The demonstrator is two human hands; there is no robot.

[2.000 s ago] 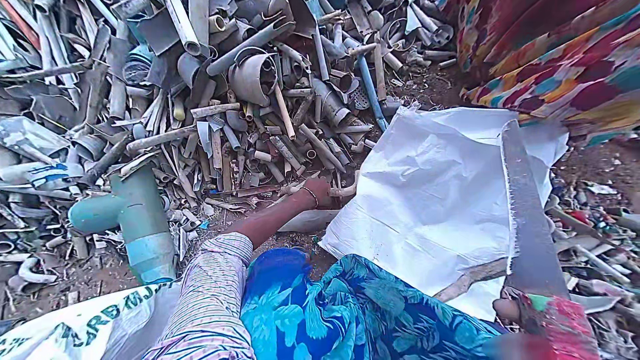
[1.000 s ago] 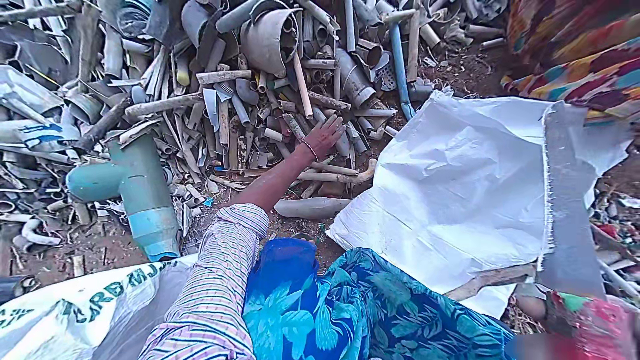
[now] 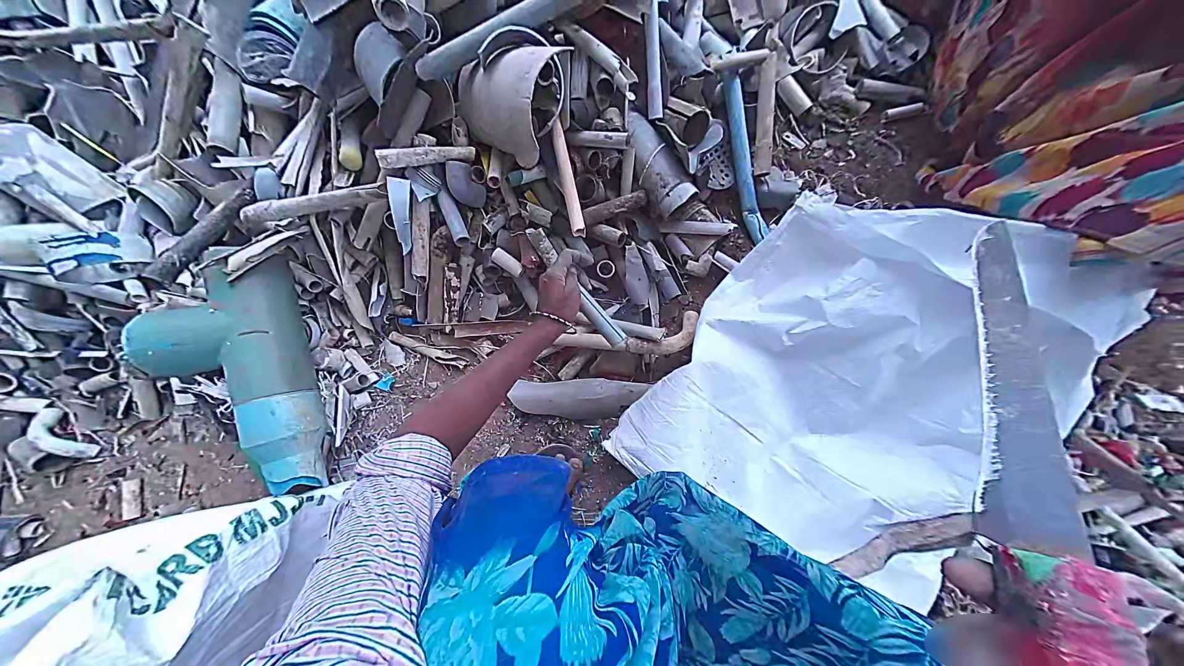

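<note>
My left hand (image 3: pixel 560 291), with a thin bracelet at the wrist, reaches into the scrap heap. Its fingers close around a slender grey plastic pipe piece (image 3: pixel 606 324), which slants down to the right. Just below lie a pale bent pipe (image 3: pixel 671 340) and a curved grey pipe piece (image 3: pixel 581 398). At the lower right, a brown rounded form, partly blurred, shows beside pink cloth (image 3: pixel 1078 601); whether it is my right hand is unclear. A long flat grey blade-like piece (image 3: pixel 1027 398) with a ragged left edge rises from there over a white plastic sheet (image 3: pixel 832 351).
A heap of cut pipes and fittings (image 3: pixel 416 213) fills the upper left and middle. A green pipe tee (image 3: pixel 268 361) lies at the left, above a printed white sack (image 3: pixel 185 583). Another person's patterned cloth (image 3: pixel 1073 139) is at the upper right. A blue pipe (image 3: pixel 740 148) stands near the sheet.
My left hand first lay low near the bent pipe, then spread over the heap, and is now closed on the slender grey pipe piece. The white sheet and the flat grey piece stay put.
</note>
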